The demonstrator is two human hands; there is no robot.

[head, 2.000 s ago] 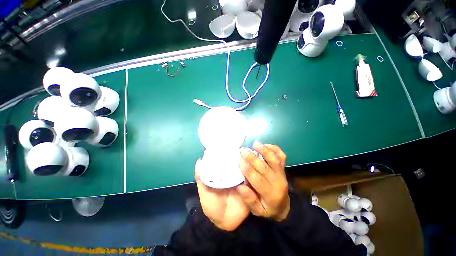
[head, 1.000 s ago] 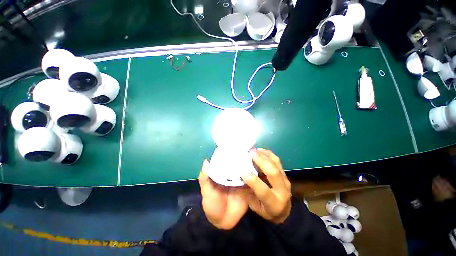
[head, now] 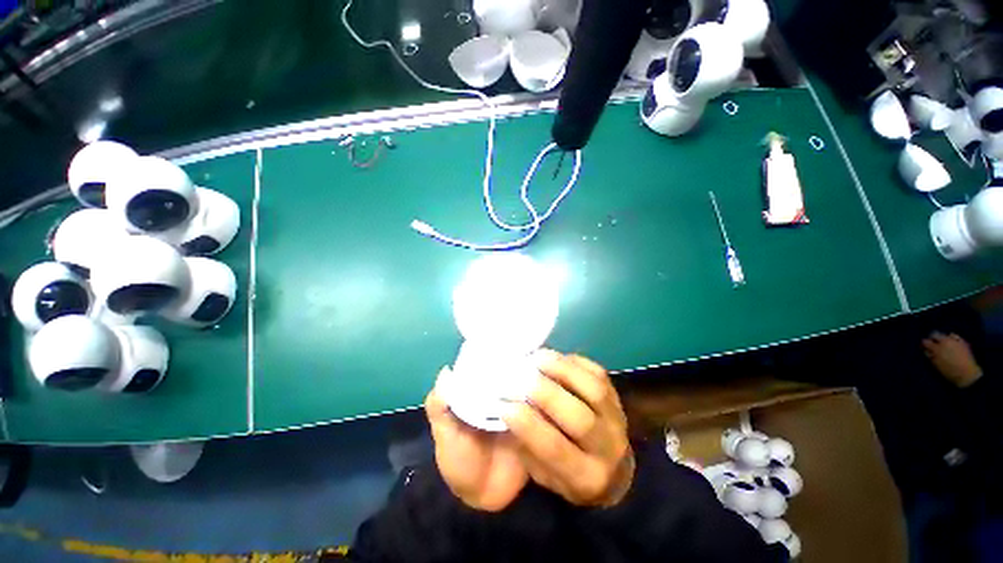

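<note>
A white pan-tilt camera (head: 506, 302) is held upright above the bench's front edge, its ball head up and its flared base down. It is overexposed and no dark face shows. My left hand (head: 471, 462) holds the base from the left and below. My right hand (head: 574, 429) has its fingers wrapped on the right side of the base. The bare fingers cover part of the base.
Assembled cameras (head: 138, 275) are piled at left. A black screwdriver (head: 594, 77) hangs over a looped white cable (head: 489, 181). A small screwdriver (head: 728, 247) and a tube (head: 783, 187) lie at right. A box (head: 841, 462) holds white cameras. Another person's hand (head: 952, 357) shows at far right.
The view has shifted slightly. Both hands still hold the camera by its base, with the right fingers now lying further over it. The other person's hand at far right has moved up.
</note>
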